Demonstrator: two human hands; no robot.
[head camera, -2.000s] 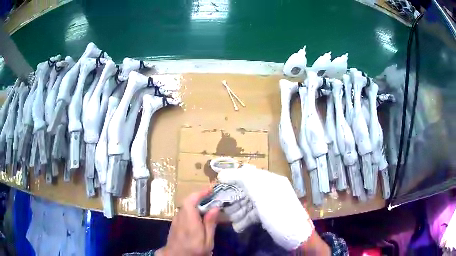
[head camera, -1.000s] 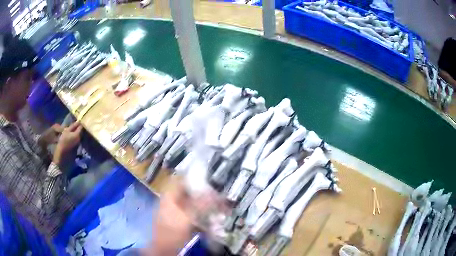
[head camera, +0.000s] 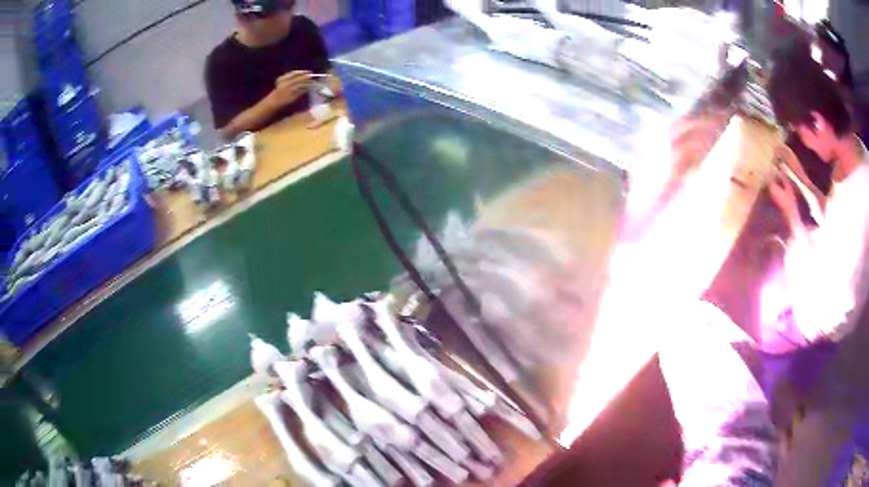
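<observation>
Neither of my hands can be made out. A row of white moulded legs (head camera: 381, 409) lies side by side on the tan bench, their narrow grey shafts towards the lower right and dark straps near the upper ends. Squat white bottles with pointed nozzles (head camera: 264, 355) stand beside the upper ends of the row. More pale pieces (head camera: 76, 471) are cut off at the lower left edge.
Green conveyor (head camera: 205, 309) runs behind the bench. A clear-panelled box (head camera: 553, 219) with black cables (head camera: 419, 238) stands right of the legs. A filled blue crate (head camera: 81, 247) is left. People sit across and at right. A pale, overexposed shape (head camera: 715, 399) is lower right.
The view has swung far to the right, from the left row and left neighbour to the right row and clear box. The blurred hand and leg seen earlier have left the picture.
</observation>
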